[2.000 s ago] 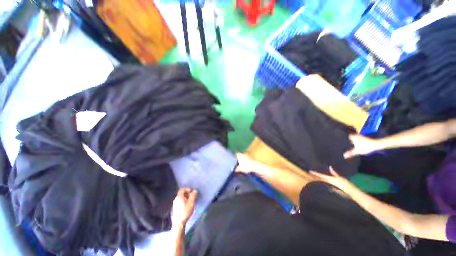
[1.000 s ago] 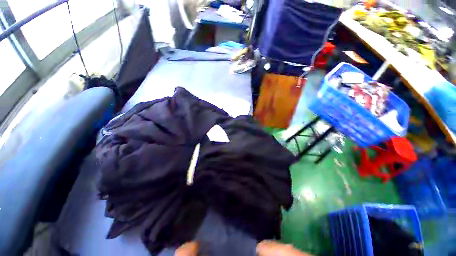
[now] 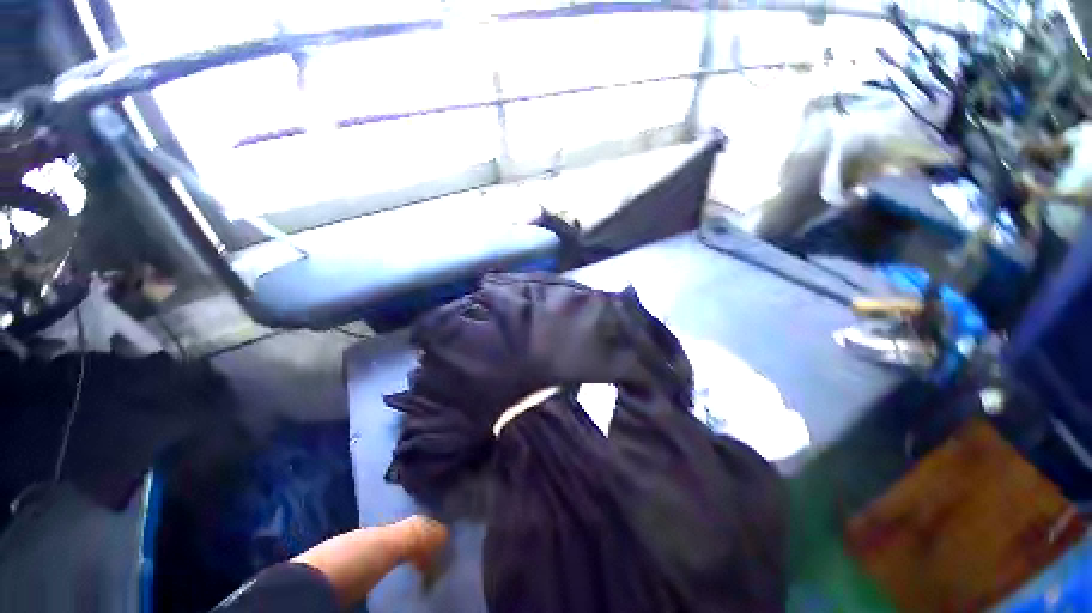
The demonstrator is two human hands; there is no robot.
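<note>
A black garment bundle point(image 3: 599, 479), gathered and tied with a pale strip point(image 3: 527, 410), lies on the grey pressing table point(image 3: 374, 443). A small white tag shows beside the strip. My left hand point(image 3: 381, 557) comes from the lower left and is over the table's near part, just left of the bundle. Its fingertips are blurred, so its grip is unclear. My right hand is not in view. The bundle's lower end is cut off by the picture's bottom edge.
A padded sleeve board point(image 3: 407, 278) stands behind the bundle, along the windows. A steam iron point(image 3: 886, 344) rests at the table's right end. A brown board point(image 3: 964, 517) is at the lower right. Dark cloth point(image 3: 108, 413) lies at the left.
The view has swung left, away from the other person and the crates towards the windows. My right hand has gone out of the picture. My left hand now shows left of the bundle.
</note>
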